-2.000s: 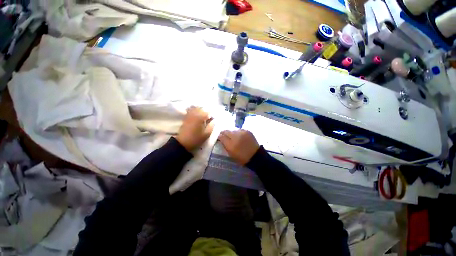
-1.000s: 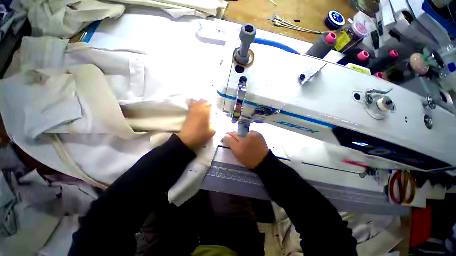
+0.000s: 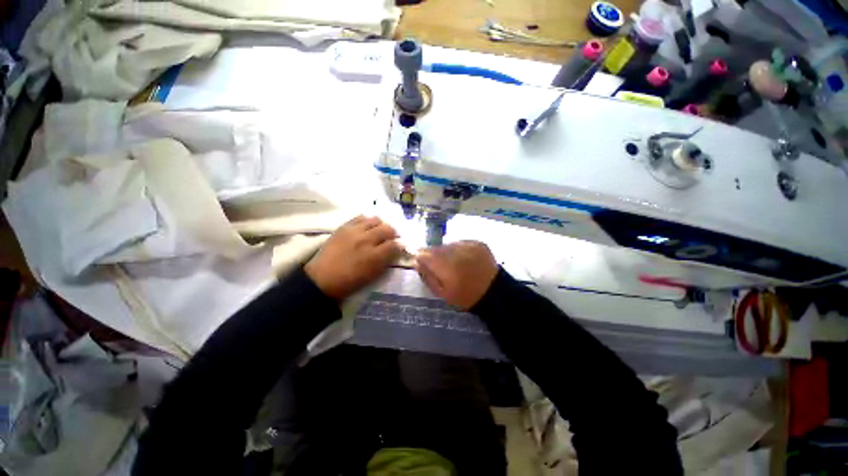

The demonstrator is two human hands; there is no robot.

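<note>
A cream garment panel (image 3: 186, 279) spreads in folds left of the needle. A small pale cloth piece (image 3: 112, 218) lies on it. My left hand (image 3: 358, 256) holds the panel's right edge, its fingers pointing right toward the needle area. My right hand (image 3: 457, 272) is just right of it, in front of the presser foot (image 3: 435, 228), with fingertips pinched on the cloth edge. The needle and stitch spot are hidden by glare and the hands. The white sewing machine head (image 3: 558, 158) stands behind my right hand.
Cream cut pieces (image 3: 121, 46) are heaped at the back left. Spools with pink tops (image 3: 657, 78) stand behind the head. Scissors with red-orange loops (image 3: 761, 322) lie at the right end. Greyish piles (image 3: 56, 409) are below the table at left.
My left hand has turned and lowered, its fingers now pointing right beside my right hand. The panel corner that hung over the front edge has drawn back up under my left forearm.
</note>
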